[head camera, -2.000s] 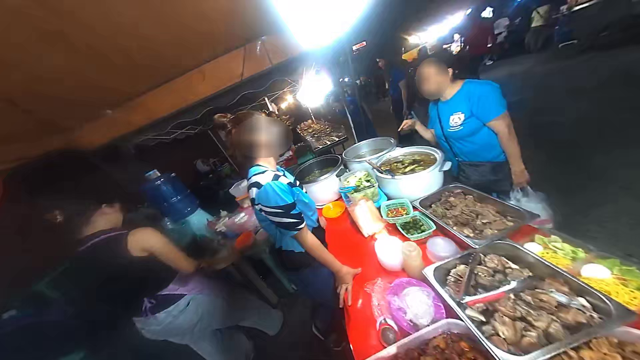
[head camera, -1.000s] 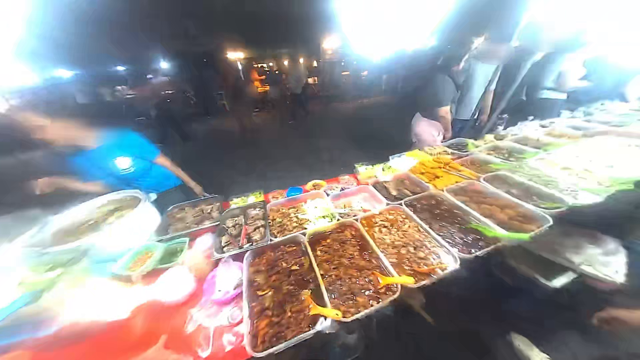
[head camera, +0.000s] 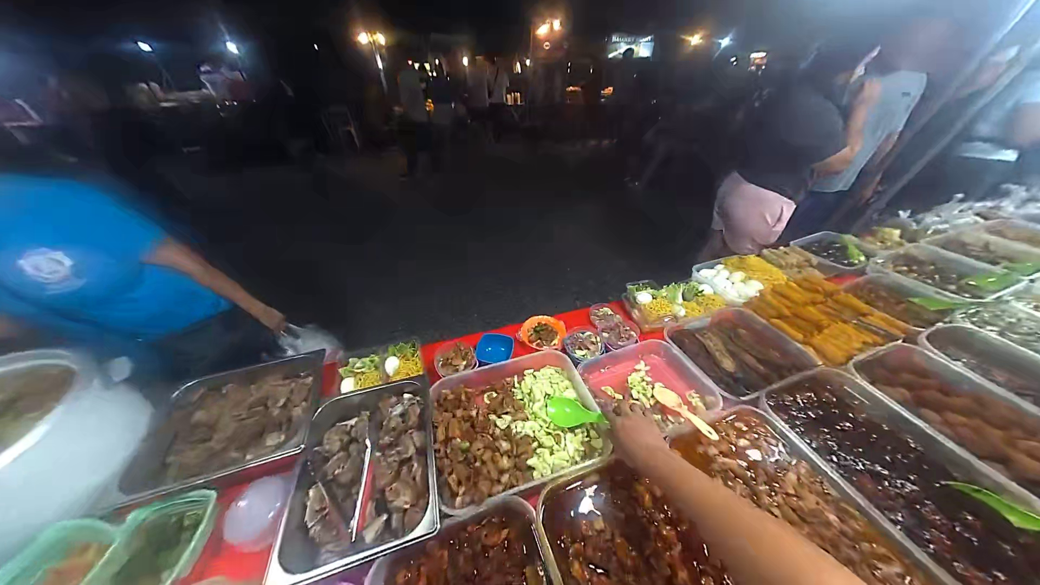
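Note:
My right hand reaches in from the lower right, over the wall between two plastic trays. Its fingers close around the handle end of a green plastic spoon, whose bowl rests over chopped pale green vegetable in a tray that also holds browned meat pieces. Just beyond the fingers is a pink-looking tray with a little of the chopped vegetable and a cream-coloured spoon. My forearm passes over trays of meat in brown sauce. My left hand is out of view.
Metal trays of meat with tongs in one stand left. Small bowls, including a blue one, line the red table's far edge. More food trays fill the right. A person in a blue shirt stands left; others stand at upper right.
The view has swung strongly right from the stall's pots and nearer person toward the food trays. My right arm now reaches across the trays, with the green spoon in hand.

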